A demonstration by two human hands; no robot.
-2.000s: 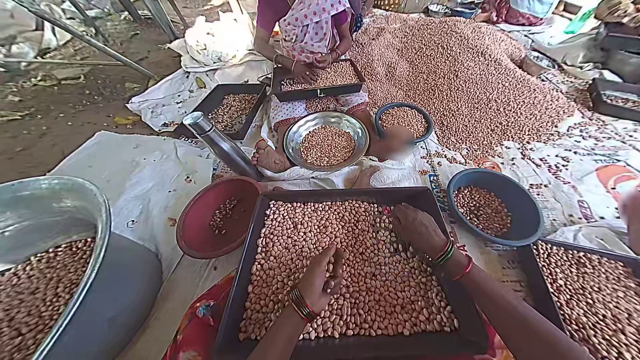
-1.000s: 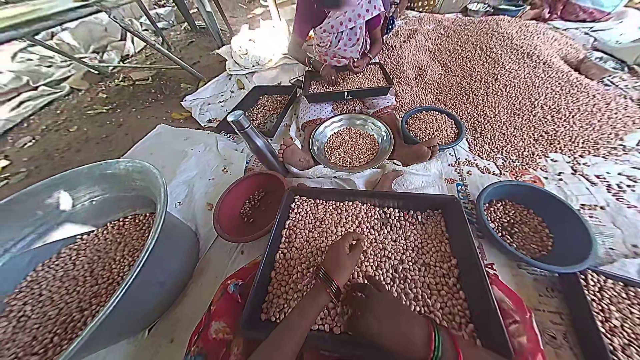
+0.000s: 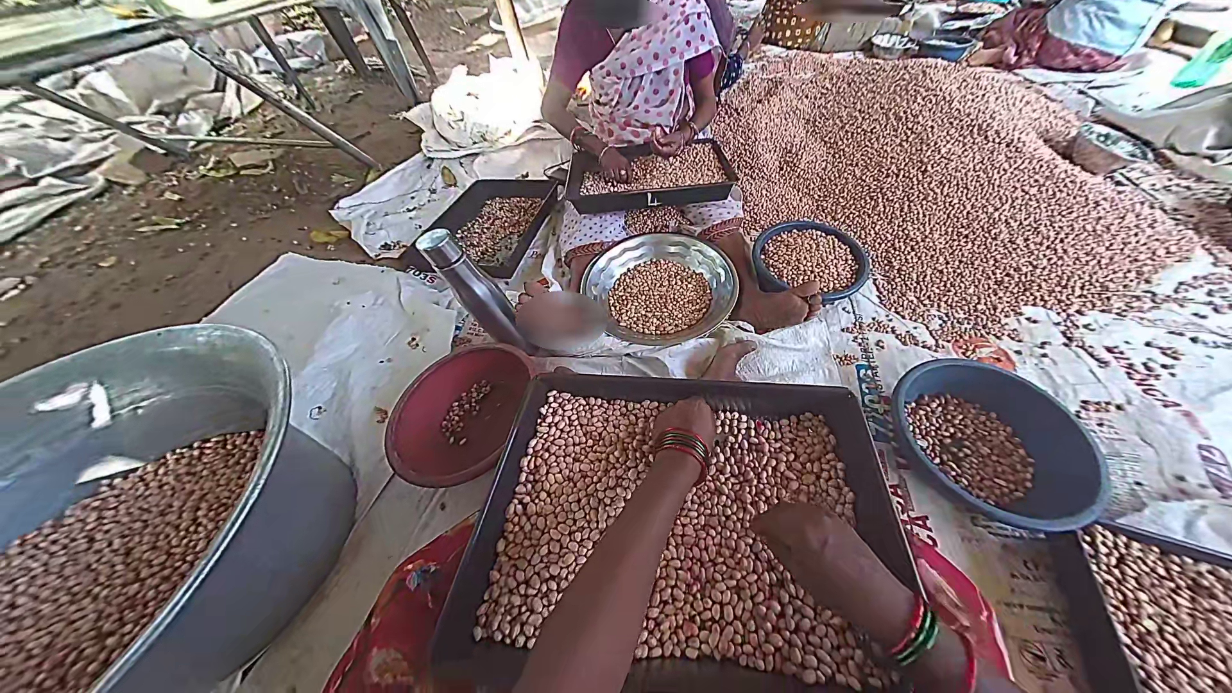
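Note:
A black rectangular tray (image 3: 871, 481) filled with shelled, nut-like seeds (image 3: 577, 520) rests across my lap. My left hand (image 3: 685, 423) reaches to the far part of the tray, its fingers down among the seeds. Whether it holds any cannot be seen. Over the right side of the same tray is my right hand (image 3: 804, 539), back up and low over the seeds, with its fingertips hidden. Both wrists wear bangles. A red bowl (image 3: 414, 423) with a few seeds touches or nearly touches the tray's left side. To the right stands a blue-grey basin (image 3: 1059, 462) partly filled with seeds.
A large metal tub (image 3: 279, 385) of seeds stands at left. Ahead, a co-worker sits with another black tray (image 3: 654, 200), a steel bowl (image 3: 722, 289), a blue basin (image 3: 861, 255) and a steel flask (image 3: 476, 289). A big seed heap (image 3: 924, 173) lies behind. Another tray (image 3: 1088, 616) is at lower right.
My left hand has moved forward to the tray's far part. My right hand was at the far right two seconds ago, then near the left hand at the near part, and is now farther right.

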